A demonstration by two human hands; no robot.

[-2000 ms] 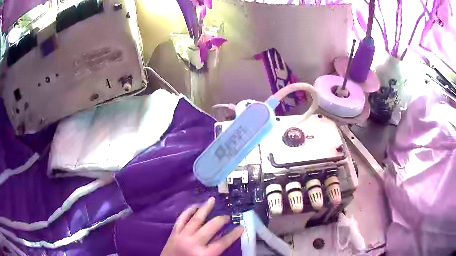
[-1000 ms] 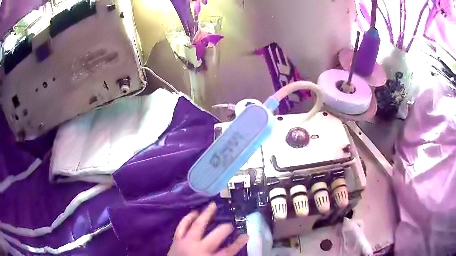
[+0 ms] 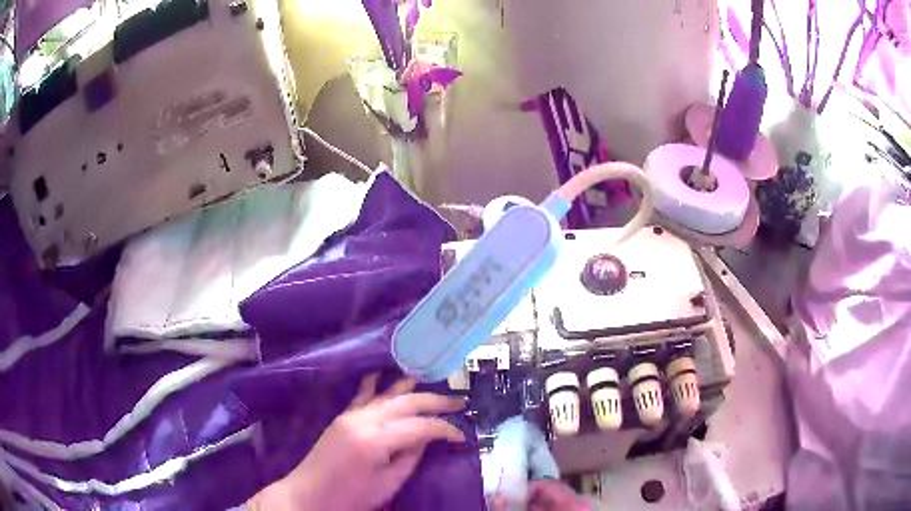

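Observation:
A shiny purple quilted panel [image 3: 340,289] with white strips along its seams fills the left and reaches the needle area. The off-white overlocker [image 3: 639,269] stands right of it, with its dark presser foot area [image 3: 489,384] beside my left fingers. My left hand [image 3: 385,444] lies palm down on the panel, fingers spread and pointing to the foot. A pale white-blue strip [image 3: 511,454] lies just below the foot. My right hand [image 3: 554,497], mostly cut off by the bottom edge, has its fingertips on the strip's lower part.
A pale blue lamp [image 3: 477,289] hangs over the foot. Four cream dials [image 3: 604,397] face the front. A white thread cone [image 3: 699,188] and a purple cone [image 3: 739,115] stand behind. A beige case [image 3: 160,130], a flower vase [image 3: 400,100] and folded white fabric [image 3: 200,274] lie further back.
My left hand has moved forward and turned, its fingers now pointing right at the foot. My right hand has come into view at the bottom edge by the strip. The view has shifted slightly.

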